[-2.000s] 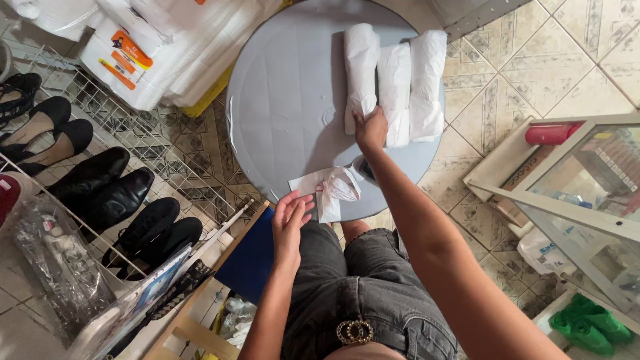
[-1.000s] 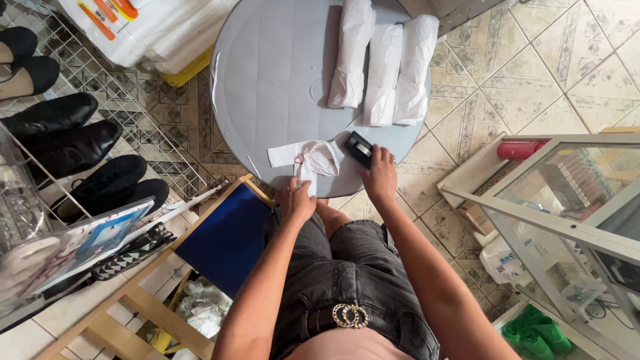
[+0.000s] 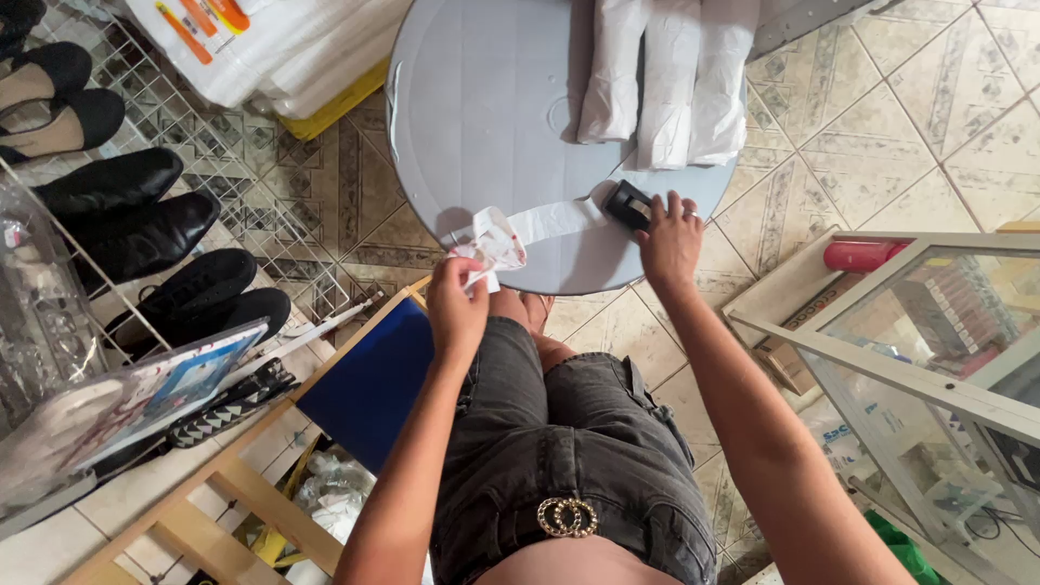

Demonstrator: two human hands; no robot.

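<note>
My left hand pinches a crumpled white plastic bag with red print at the near left edge of the round grey table. A flat white strip runs from beside the bag toward a small black object, which looks like a stapler or a tape dispenser. My right hand has its fingers on that black object's right end, at the table's near right. Three rolls of white plastic bags, the left one, the middle one and the right one, lie side by side at the table's far right.
Black shoes stand on a white wire rack at left. White packages are behind it. A wooden chair with a blue panel is by my left leg. A glass display cabinet stands at right.
My right hand was at the rolls, then came back to the black object. The left hand has taken hold of the white bag, and the strip now stretches out between the bag and the black object.
</note>
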